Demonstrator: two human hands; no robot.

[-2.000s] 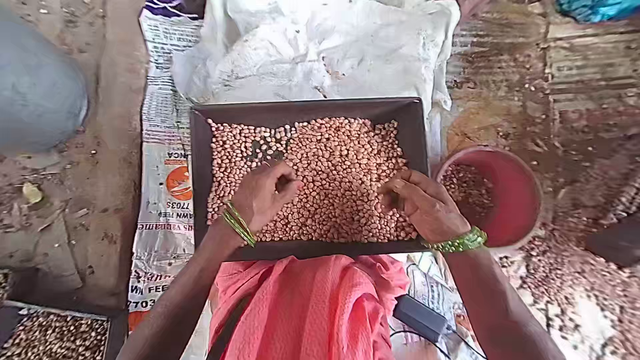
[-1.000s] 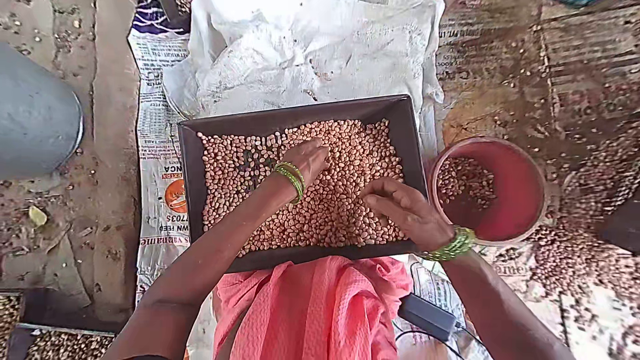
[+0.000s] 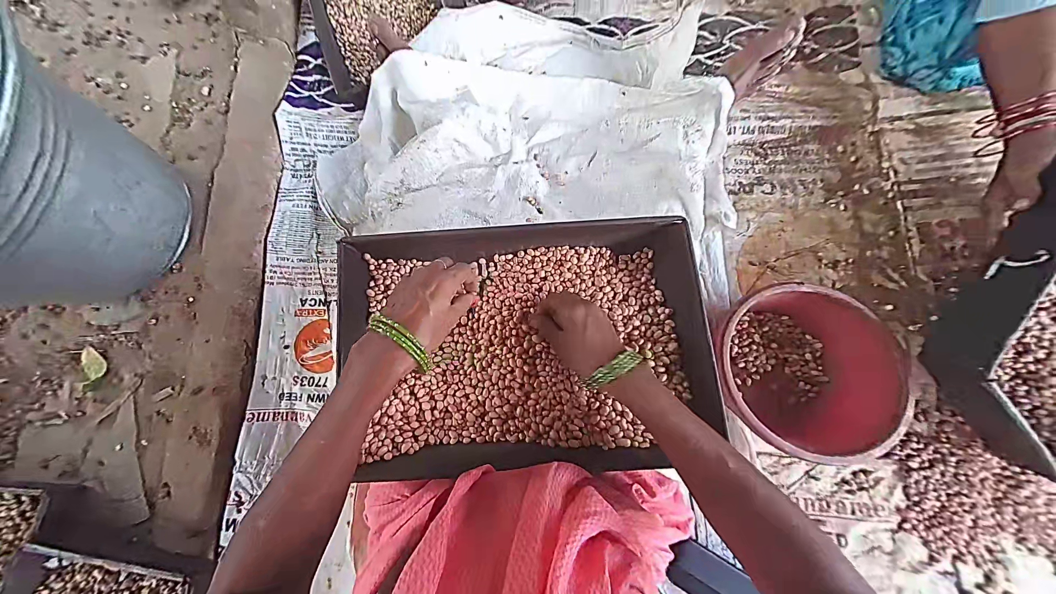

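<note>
A black rectangular tray [image 3: 511,239] full of pinkish-brown nuts or beans [image 3: 503,388] rests against the pink cloth over my lap. My left hand [image 3: 433,301], with green bangles at the wrist, is over the upper left of the heap, its fingers bent down at the kernels. My right hand [image 3: 577,330], also with green bangles, touches the heap right of the middle, fingers curled. Whether either hand pinches a kernel cannot be made out. Just right of the tray stands a red tub [image 3: 858,379] with some of the same kernels inside.
White sacking [image 3: 544,140] lies beyond the tray. A grey metal bucket [image 3: 91,198] is at left. At right, another person's hand [image 3: 1019,181] is by a dark tray [image 3: 982,355]; loose kernels [image 3: 965,487] cover the ground below. More trays stand at lower left and top.
My left hand has moved from the upper middle of the heap to its left side. My right hand has shifted inward over the kernels. Another person's arm now shows at the right.
</note>
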